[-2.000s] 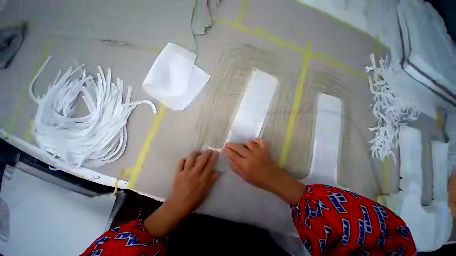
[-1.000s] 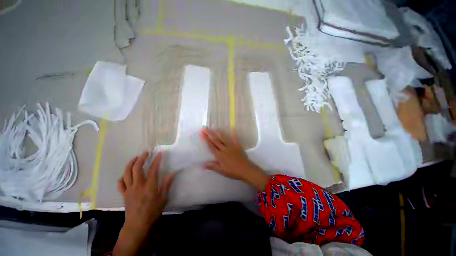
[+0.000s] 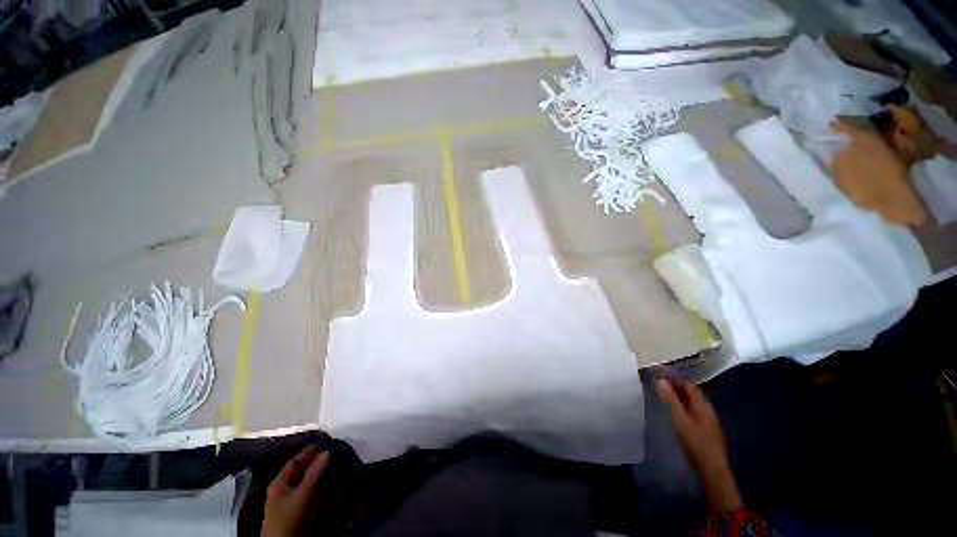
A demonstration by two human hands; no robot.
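A white vest-shaped cut piece [image 3: 483, 367] lies flat on the table, two straps pointing away from me around a U-shaped gap. Its wide base hangs past the table's front edge. My left hand [image 3: 296, 488] is below the table edge, left of the base, fingers slightly bent and apart from the piece. My right hand [image 3: 695, 420] is just right of the base's lower right side, fingers loosely spread, also apart from it. Neither hand shows anything held. Narrow white edging lines the curves and straps.
A long strips bundle [image 3: 147, 367] and a folded small fabric piece [image 3: 252, 250] lie left. A short strips pile [image 3: 609, 136], finished panels [image 3: 808, 283], a tan piece [image 3: 876, 178] and stacked cut panels [image 3: 687, 31] are right. Yellow marking tape [image 3: 454, 210] shows in the gap.
Both hands have let go of the fabric and moved down and apart, off the table. The cut piece is pulled towards me, its base now over the edge. The view has shifted.
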